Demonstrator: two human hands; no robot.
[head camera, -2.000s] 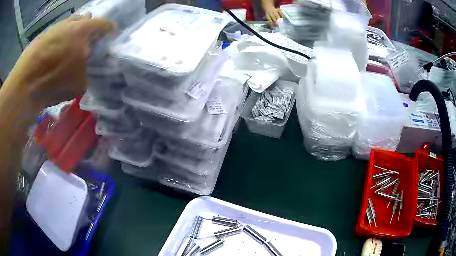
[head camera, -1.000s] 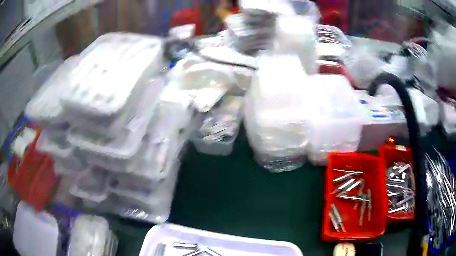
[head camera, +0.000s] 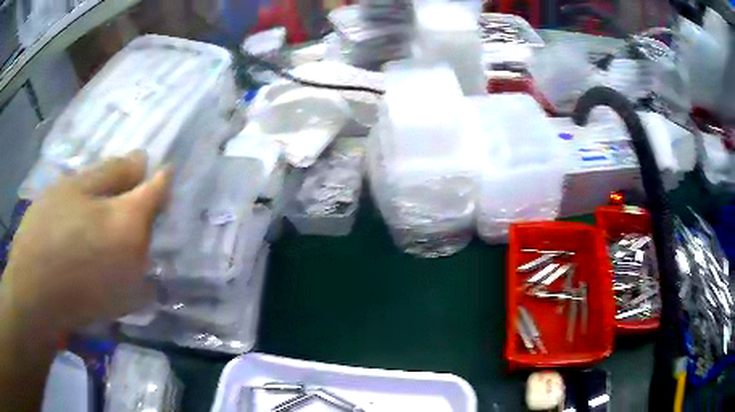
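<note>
My left hand (head camera: 97, 233) is at the stack of lidded clear plastic boxes (head camera: 218, 181) at the left. Its thumb and fingertips are close together at the front of the upper boxes; blur hides whether they grip one. My right hand is not in view. The white tray (head camera: 355, 376) is cut off by the bottom edge and holds loose metal sleeves (head camera: 316, 396).
Two red bins (head camera: 598, 342) of metal parts stand at the right beside a black ribbed hose (head camera: 649, 161). Frosted tubs (head camera: 427, 161) stand behind the bench centre. A small white block (head camera: 546, 389) and black phone (head camera: 587, 393) lie at the lower right.
My left hand was at the upper left stack two seconds ago, was out of view one second ago, and is now in front of the boxes. The view has turned, shifting the bench contents leftward.
</note>
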